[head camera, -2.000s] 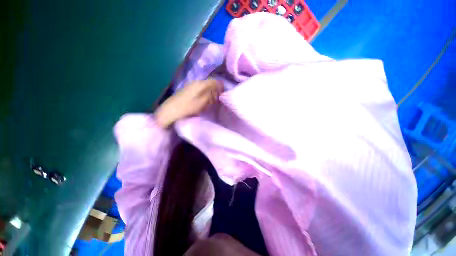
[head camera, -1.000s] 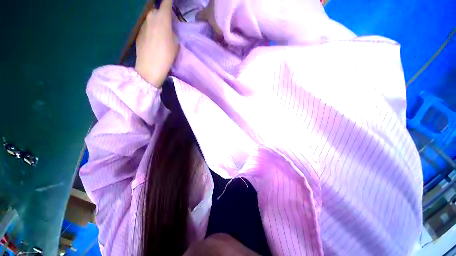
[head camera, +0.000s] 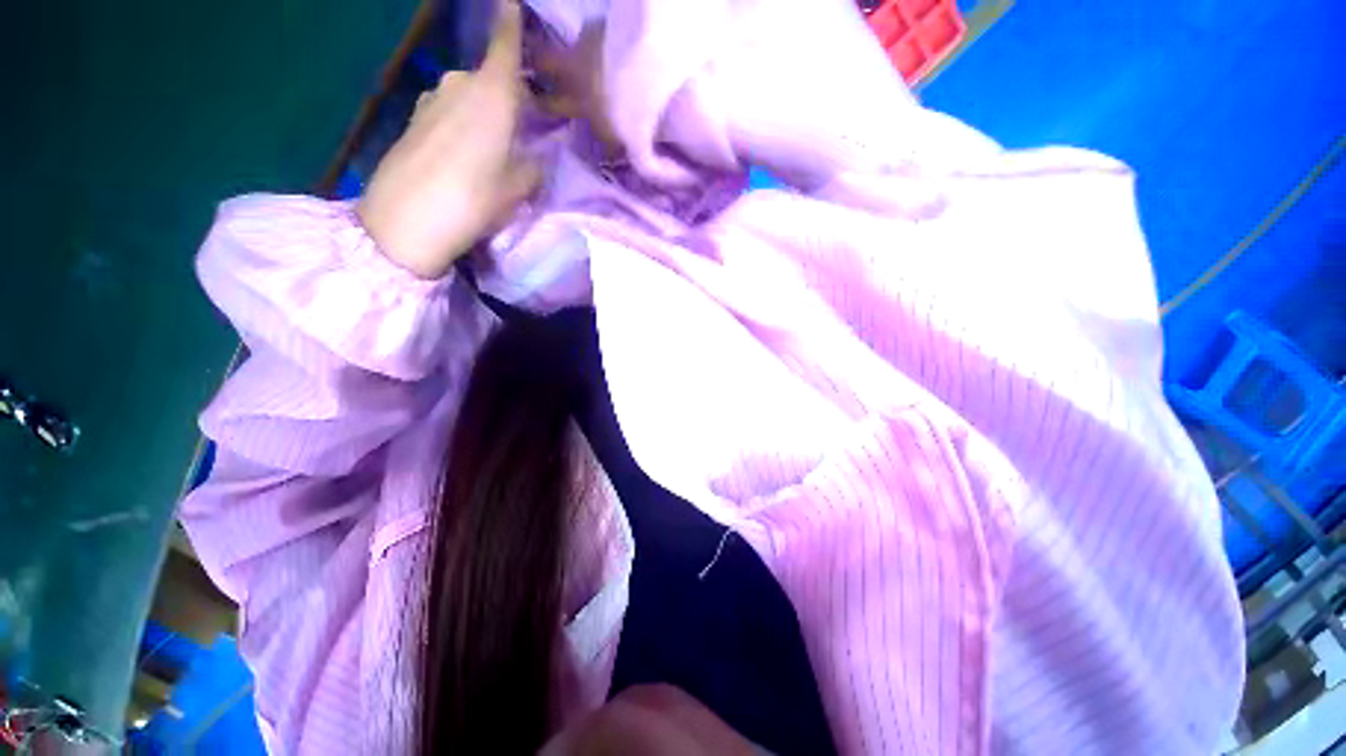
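The pink striped smock (head camera: 886, 340) fills the middle and right of the view. My left hand (head camera: 455, 166) comes out of the gathered cuff at the upper left, with one finger stretched up and the others bent beside the smock cloth. Whether it grips cloth cannot be told. My right hand (head camera: 573, 77) is small, shadowed and partly hidden by its sleeve at the top, close to my left hand. What it holds, if anything, is hidden. Small black glossy round units (head camera: 39, 418) lie on the green bench (head camera: 133, 222) at the far left.
The bench edge runs along the left of my body. A red compartment tray (head camera: 918, 36) is cut off at the top, over the blue floor (head camera: 1107, 89). A blue stool (head camera: 1262, 392) stands at the right, with metal framing below it. Long dark hair hangs at lower centre.
My left hand has moved up and to the left and its finger now points up. My right hand has come partly into view. The bench units have shifted left in the view.
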